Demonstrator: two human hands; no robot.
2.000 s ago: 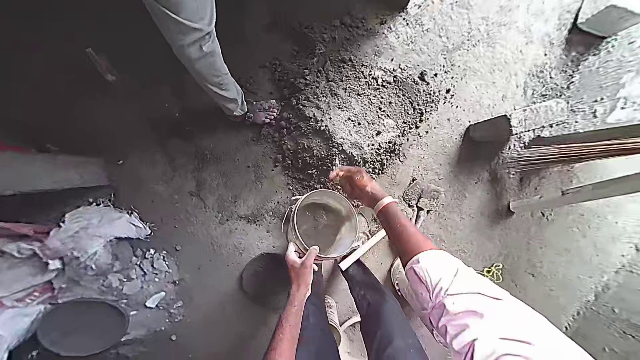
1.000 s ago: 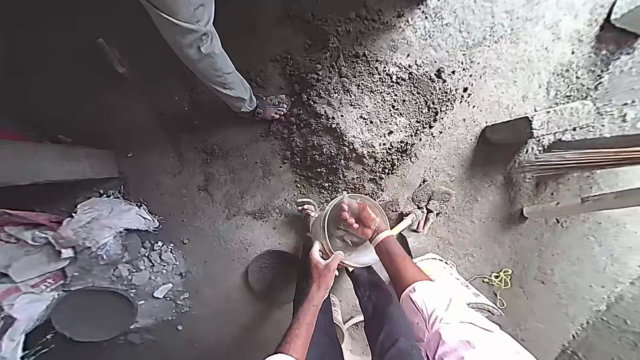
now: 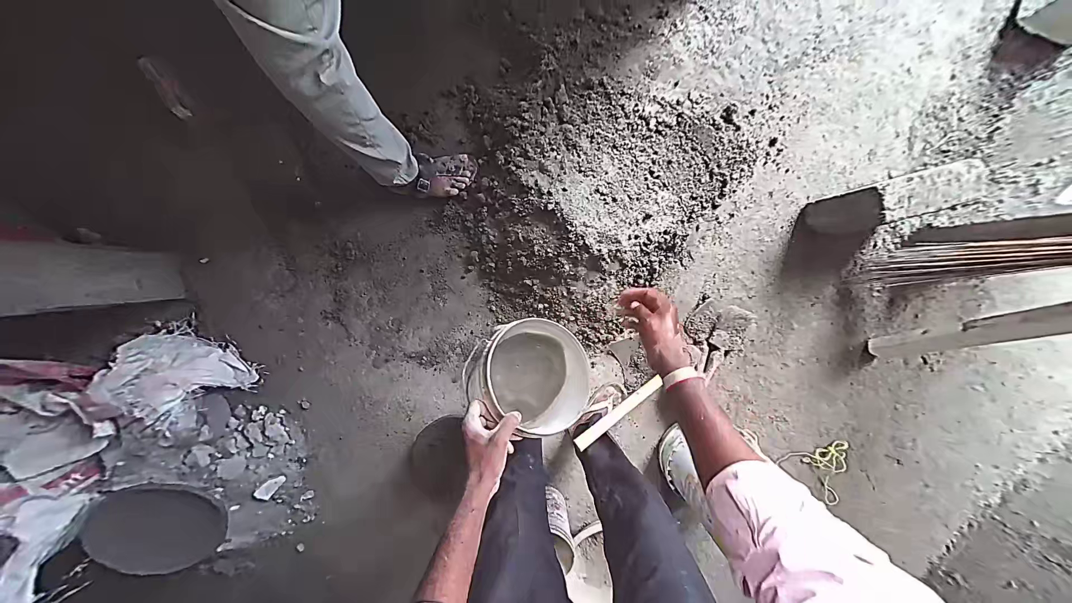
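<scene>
A round plastic bucket (image 3: 578, 394) with greyish liquid in it is tilted in front of my legs. My left hand (image 3: 490, 440) grips its near left rim, thumb over the edge. To the right of the bucket my right hand (image 3: 657, 328) is raised with bent fingers, holding nothing that I can see. Beyond both hands lies a heap of sand or dry mortar mix (image 3: 620, 184). A pale flat strip (image 3: 618, 413), perhaps wood, is between the bucket and my right forearm. Part of a tool with mortar on it (image 3: 718, 327) shows beside my right wrist.
Another person's leg and sandalled foot (image 3: 444, 174) stand at the heap's left. Torn sacks (image 3: 172, 368), rubble (image 3: 251, 440) and a dark round pan (image 3: 155, 529) lie left. At right are thin rods (image 3: 971, 258), a board (image 3: 971, 332) and yellow string (image 3: 827, 459). Containers (image 3: 680, 461) stand near my legs.
My right hand was inside the bucket one second ago and is now out, to its right. My left hand has kept its hold on the rim.
</scene>
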